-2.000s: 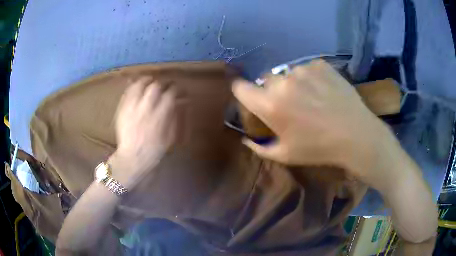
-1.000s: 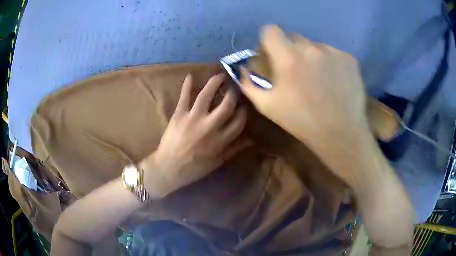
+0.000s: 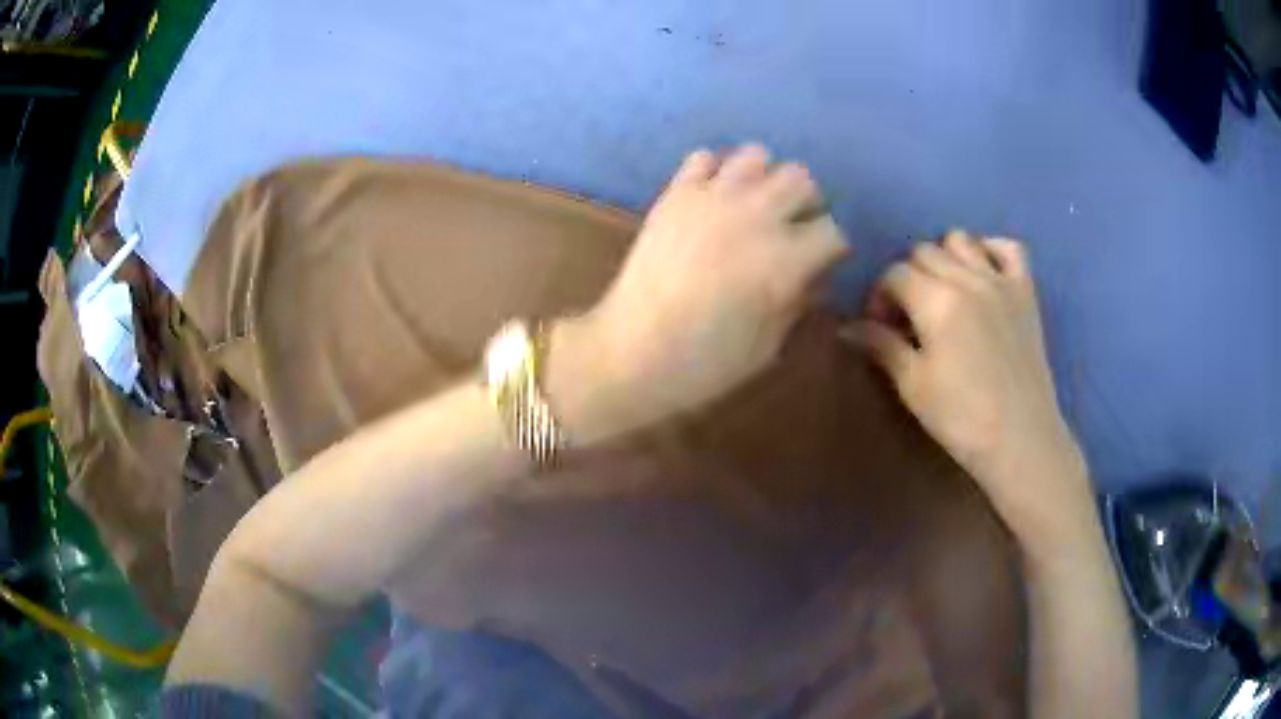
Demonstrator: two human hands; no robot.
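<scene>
The brown garment (image 3: 674,520) lies over the near part of the pale blue-grey padded table (image 3: 927,113) and reaches down to my body. My left hand (image 3: 738,253), with a gold watch at the wrist, has curled fingers at the garment's far edge. My right hand (image 3: 962,323) is just right of it, with fingers curled on the same edge near the corner. Both hands seem to hold the cloth edge; the fingertips are partly hidden. The steam iron (image 3: 1229,590) is at the lower right, away from my hands, partly cut off and blurred.
Brown garment pieces (image 3: 127,450) with white bits hang off the table's left side. A dark block (image 3: 1183,77) lies at the upper right with a black cord beside it. A metal rest (image 3: 1166,555) is by the iron. Yellow rack wires (image 3: 84,639) show at the lower left.
My right hand has let go of the iron, which is now at the lower right. Both hands have come to the cloth's far edge, the left having moved right. The view has shifted.
</scene>
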